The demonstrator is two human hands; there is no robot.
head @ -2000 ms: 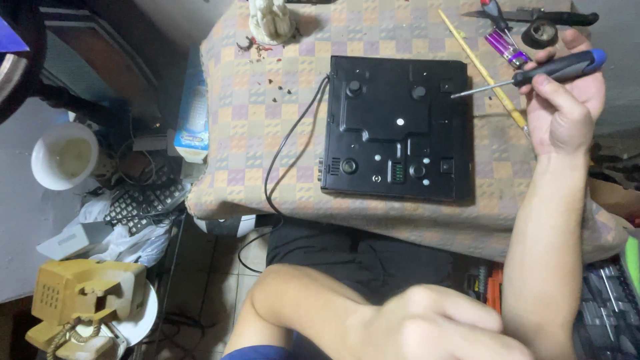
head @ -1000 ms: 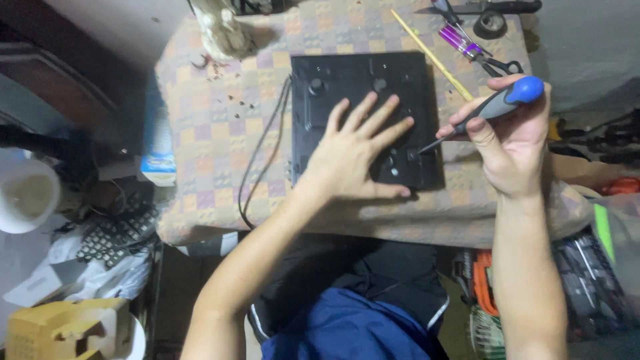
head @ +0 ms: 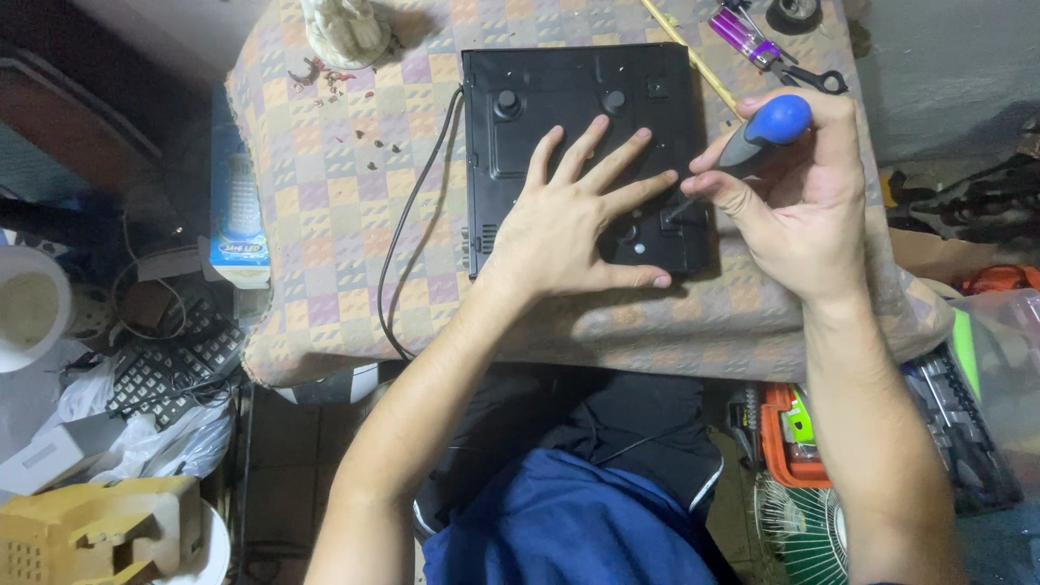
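A flat black metal device (head: 552, 81), its rubber feet facing up, lies on the patterned tablecloth. Flat on its lower half rests my left hand (head: 569, 219), fingers spread and holding nothing. My right hand (head: 796, 187) grips a screwdriver with a blue and grey handle (head: 756, 138) at the device's right side. The screwdriver's shaft points down and left to a recess near the lower right corner; whether the tip sits in a screw cannot be told. A black cable (head: 414, 195) runs from the device's left side over the table edge.
Beyond the device are a white figurine (head: 345, 32), a yellow stick (head: 691, 57), a purple item (head: 743, 36), scissors (head: 816, 79) and a roll of dark tape (head: 794, 12). Small dark bits (head: 378, 144) lie on the cloth. An orange toolbox (head: 780, 447) stands below the table's right side.
My left hand has come up from below the table edge onto the device. The screwdriver, held above the device's upper right side before, now points down at its lower right part.
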